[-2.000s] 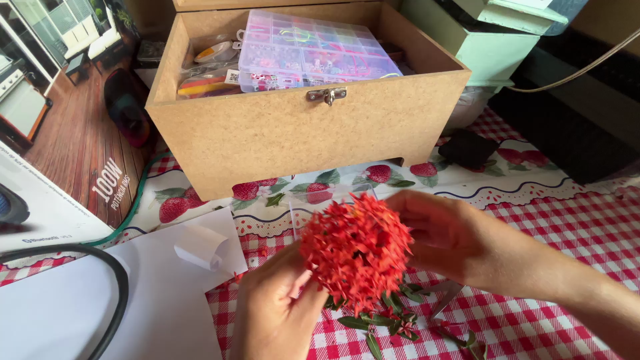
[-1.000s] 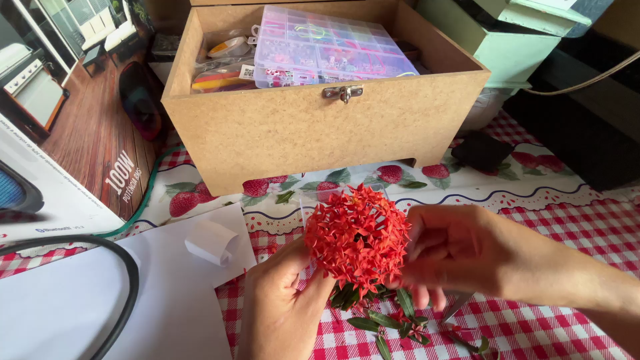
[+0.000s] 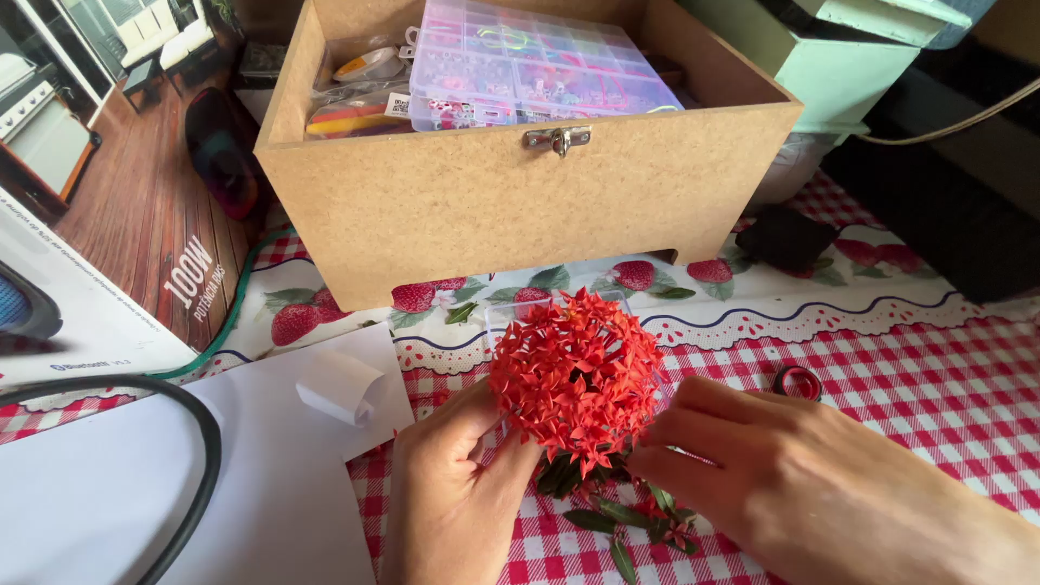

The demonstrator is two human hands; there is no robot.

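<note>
A round cluster of small red star-shaped flowers (image 3: pixel 577 378) stands upright between my hands, over the red and white checked cloth. My left hand (image 3: pixel 463 479) is closed around the lower left of the cluster, its fingertips hidden beneath the blooms. At the right edge of the blooms, my right hand (image 3: pixel 731 463) has bent fingers touching or very near the petals; whether they pinch anything is hidden. Loose green leaves (image 3: pixel 621 516) with a few small red blooms lie on the cloth below the cluster. Part of a clear plastic container (image 3: pixel 500 313) shows behind the flowers.
Behind stands a wooden box (image 3: pixel 520 203) with a metal latch, holding a clear compartment case (image 3: pixel 536 69). White paper (image 3: pixel 268 455), a curled paper piece (image 3: pixel 341 386) and a black cable (image 3: pixel 213 455) lie left, beside a printed carton (image 3: pixel 81 301). A dark red ring-shaped object (image 3: pixel 798 382) rests at right.
My right hand has shifted a little lower and to the right beside the flowers. The left hand stays at the cluster's lower left. The ring-shaped object at right now shows.
</note>
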